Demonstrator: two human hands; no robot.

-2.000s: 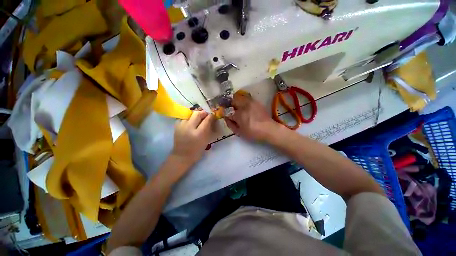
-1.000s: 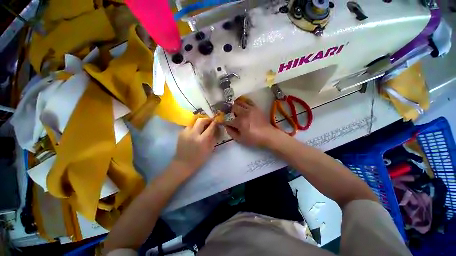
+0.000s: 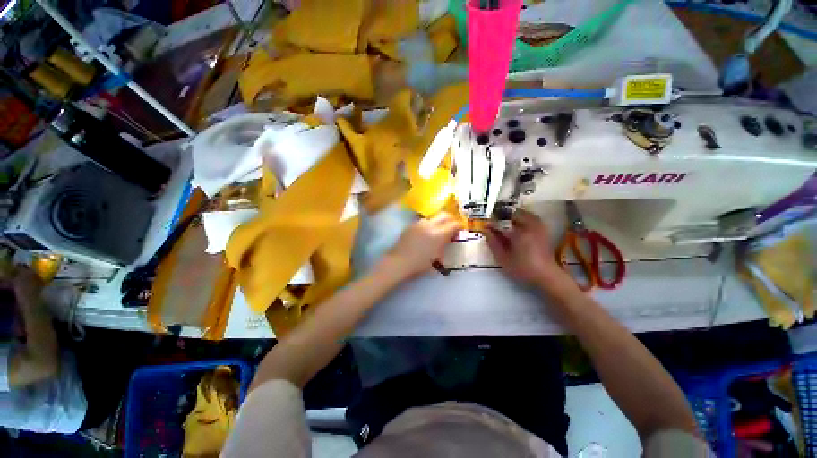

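A small piece of yellow fabric (image 3: 475, 224) lies at the presser foot area of the white HIKARI sewing machine (image 3: 573, 165). My left hand (image 3: 425, 243) holds its left side with bent fingertips. My right hand (image 3: 524, 248) holds its right side, close to the needle area. The needle itself is too small to make out. Red-orange handled scissors (image 3: 591, 257) lie under the machine arm, right of my right hand. A heap of yellow fabric pieces (image 3: 300, 234) with white pieces (image 3: 300, 152) lies left of the machine.
A pink holder (image 3: 489, 67) stands over the machine's left end. A yellow-and-white bundle (image 3: 784, 273) lies at its right end. A green basket (image 3: 560, 45) is behind. Blue crates (image 3: 141, 402) stand below the table at left and right. Another person's arm (image 3: 34, 326) shows at far left.
The view has swung left and up, bringing in the left crate, the other person and the green basket. Both hands stay at the needle area on the yellow piece.
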